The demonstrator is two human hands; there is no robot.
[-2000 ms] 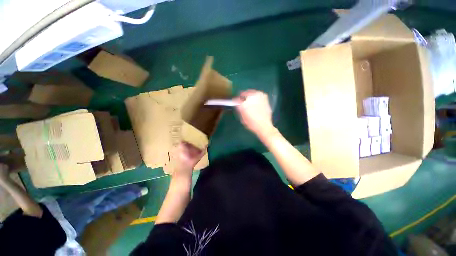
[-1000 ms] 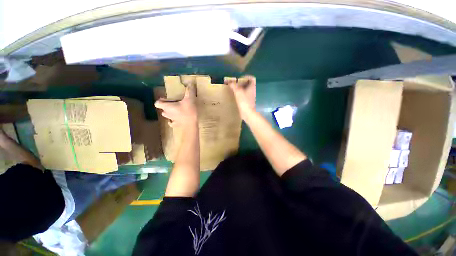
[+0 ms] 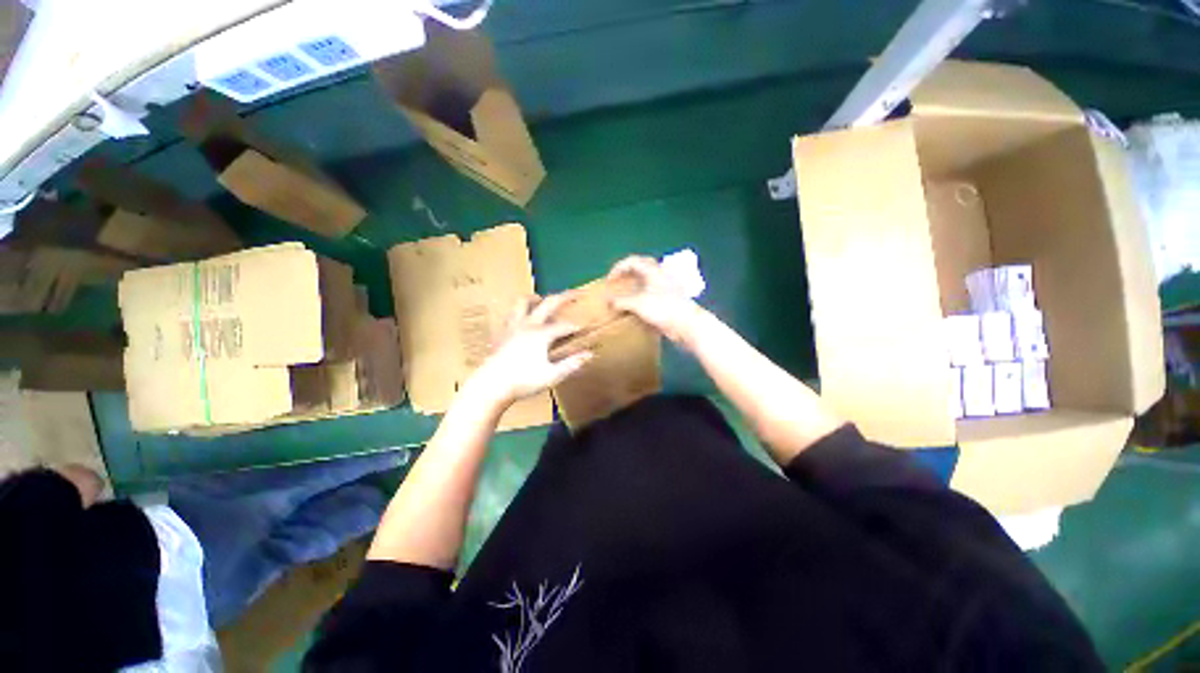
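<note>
A small brown carton (image 3: 609, 377) stands partly formed in front of my body, its near end close to my shirt. My left hand (image 3: 529, 352) lies on its left upper edge with the fingers spread over the flaps. My right hand (image 3: 650, 300) holds the flap at its far right corner. White paper slips (image 3: 683, 272) lie just beyond my right hand, partly hidden by it. Flat carton blanks (image 3: 465, 309) lie to the left of the carton, partly under my left forearm.
A strapped bundle of flat cartons (image 3: 257, 345) is at left. A large open carton (image 3: 869, 289) with white product boxes (image 3: 998, 338) stands at right. Several set-aside cartons (image 3: 292, 193) and a power strip (image 3: 283, 59) are at the far left. A person's dark sleeve (image 3: 79, 579) shows lower left.
A blank that both hands held flat is now a partly folded carton nearer my body and further right. Another set-aside carton shows clearly at the back. The view has also shifted.
</note>
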